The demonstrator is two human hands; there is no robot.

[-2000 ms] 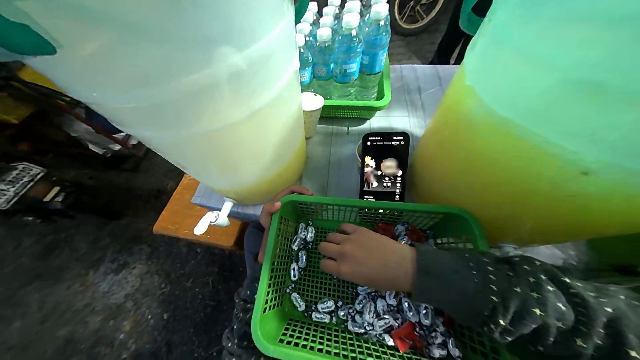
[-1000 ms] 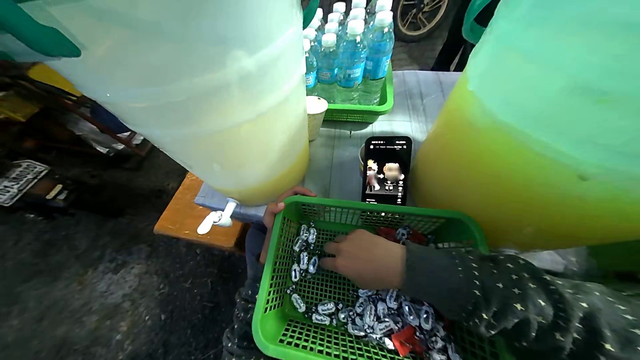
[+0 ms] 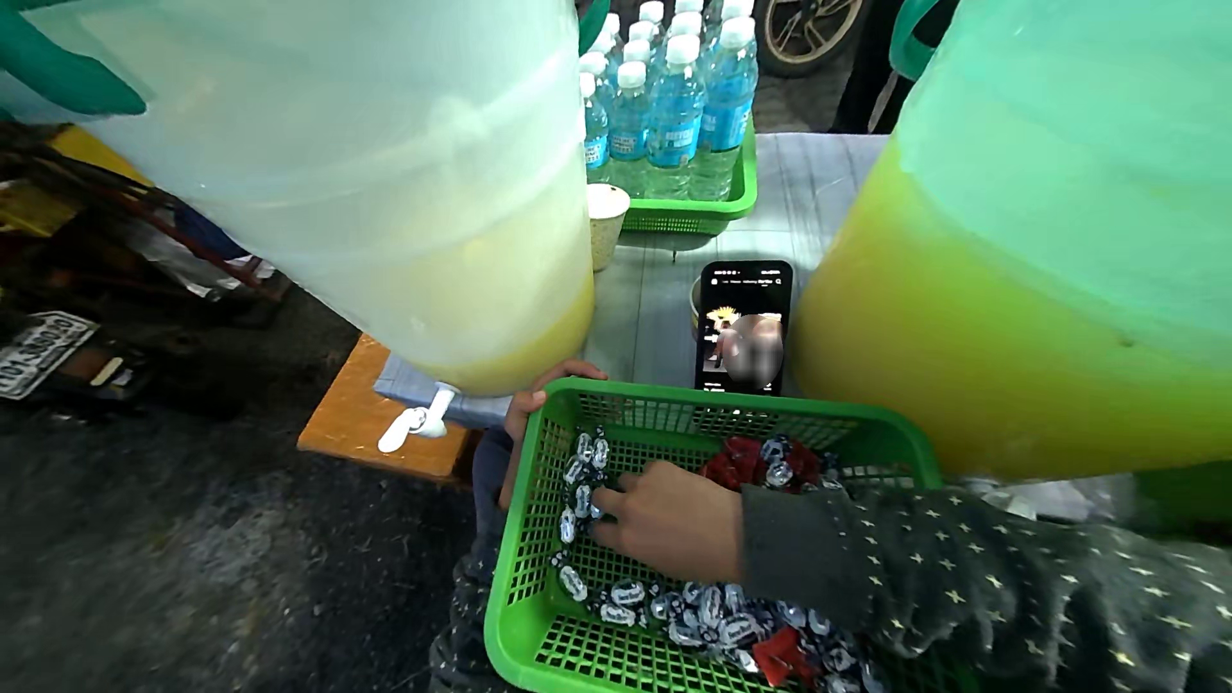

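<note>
A green plastic mesh basket (image 3: 722, 395) holds many silver-and-dark wrapped candies (image 3: 707, 616) and some red-wrapped ones (image 3: 736, 464). My right hand (image 3: 669, 520) reaches into it from the right, palm down, fingertips at the line of candies (image 3: 580, 496) along the left side; whether it pinches one is hidden. My left hand (image 3: 539, 404) grips the basket's upper left corner from outside, its fingers partly hidden. Beyond the basket's far rim a lit smartphone (image 3: 743, 332) stands propped against a cup that is mostly hidden.
Two large plastic drink barrels flank the phone, a pale one (image 3: 433, 212) with a white tap (image 3: 419, 422) at left and a yellow-green one (image 3: 1049, 289) at right. Behind are a paper cup (image 3: 606, 226) and a green basket (image 3: 688, 218) of blue-labelled bottles (image 3: 677, 106). An orange wooden edge (image 3: 356, 414) juts out below.
My right hand has moved left and toward the basket's left side, reaching the candies there. More red-wrapped candies show behind it. My left hand stays at the corner.
</note>
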